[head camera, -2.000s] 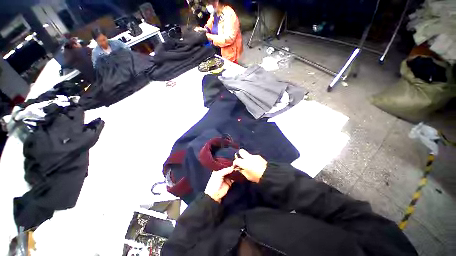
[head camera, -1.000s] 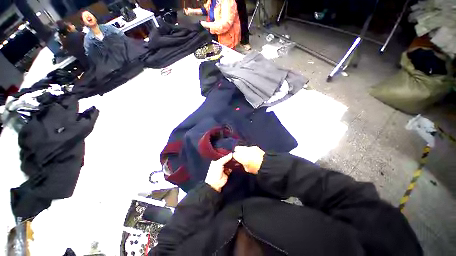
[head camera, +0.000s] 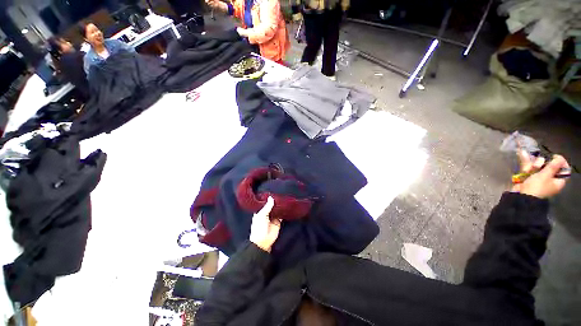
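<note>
A navy coat (head camera: 280, 143) with small red buttons lies on the white table in front of me. Its dark red trim (head camera: 290, 205) is bunched near my body. My left hand (head camera: 265, 228) pinches the edge of the trim. My right hand (head camera: 538, 177) is raised far out to the right, above the floor, with fingers bent. A small orange-yellow patch shows at its fingers, but I cannot tell what it is. No needle or thread can be made out. A curved hanger hook (head camera: 185, 239) sticks out left of the coat.
A button tray (head camera: 159, 294) with a dark flat rectangle lies left of my left sleeve. Grey cloth (head camera: 313, 100) lies at the coat's far end. Black garments (head camera: 51, 210) lie along the left. A round tin (head camera: 246, 66) and people are beyond. A sack (head camera: 503, 95) stands on the floor.
My right hand has left the trim and swung far out and up to the right. My left hand still pinches the trim. A person in dark trousers now stands at the far side.
</note>
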